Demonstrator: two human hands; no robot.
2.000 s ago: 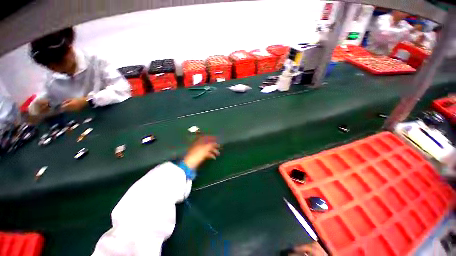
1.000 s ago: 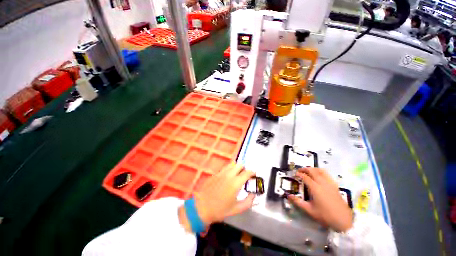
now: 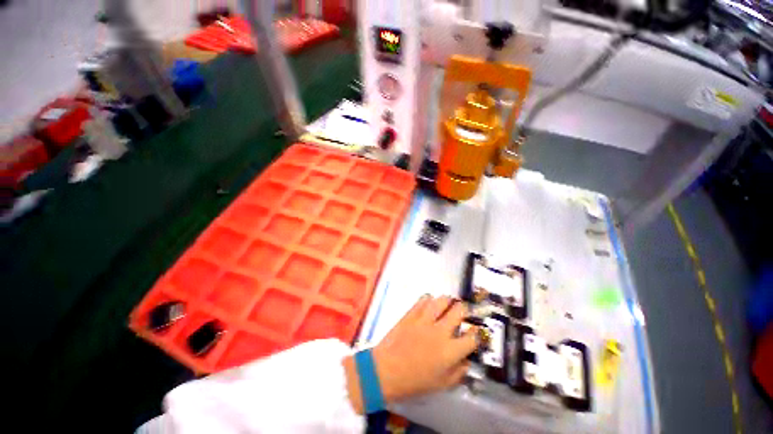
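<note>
My left hand [image 3: 424, 347], with a blue wrist strap [image 3: 368, 381], reaches over the white press table. Its fingertips are at a black and silver fixture [image 3: 496, 343]; whether they grip a part there cannot be told because of blur. Two more black and silver fixtures lie beside it, one behind [image 3: 497, 285] and one to the right [image 3: 555, 370]. The orange-red pocket tray [image 3: 297, 227] lies left of the hand, with two black square modules [image 3: 166, 316] in its near-left pockets. My right hand is out of the picture.
The press with its orange-gold cylinder [image 3: 466, 140] stands at the back of the table [image 3: 534, 216], beside a white control box [image 3: 389, 80]. A small black part cluster [image 3: 434, 235] lies before it. A dark green belt [image 3: 169, 220] runs at the left, with red trays [image 3: 258, 34] farther back.
My left hand has moved right to the fixture; the module beside it no longer shows separately. My right hand has left the picture, uncovering the right fixture. The view has shifted.
</note>
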